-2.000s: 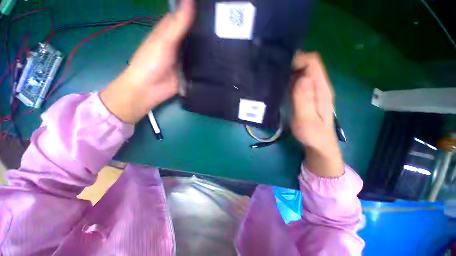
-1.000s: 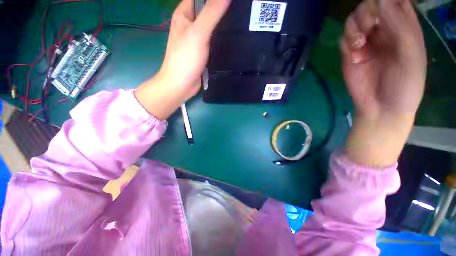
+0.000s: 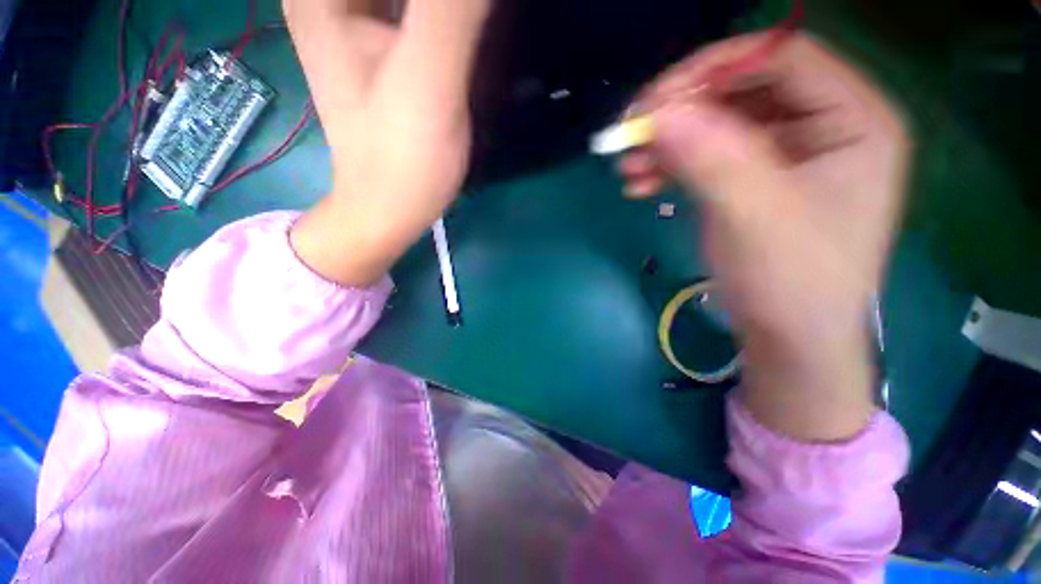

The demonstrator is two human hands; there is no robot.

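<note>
The black display unit [image 3: 548, 97] lies at the top of the picture, dark and blurred, partly cut off by the edge. My left hand [image 3: 400, 114] is at its left side, blurred, with the fingertips out of the picture, so its hold cannot be told. My right hand [image 3: 788, 171] is shut on a small white and yellow connector [image 3: 623, 136] with a red lead [image 3: 748, 57] running up from it. The connector is over the unit's lower right part, apart from my left hand.
A circuit board [image 3: 207, 128] lies amid red wires at the left. A marker pen [image 3: 446, 272] lies mid-bench. A tape ring [image 3: 676, 337] is partly behind my right wrist. A grey bracket [image 3: 1005, 331] is at the right, a carton [image 3: 86, 291] below left.
My right hand has moved left toward the unit and now shows a connector with a red lead. The unit's white labels no longer show. The view has shifted.
</note>
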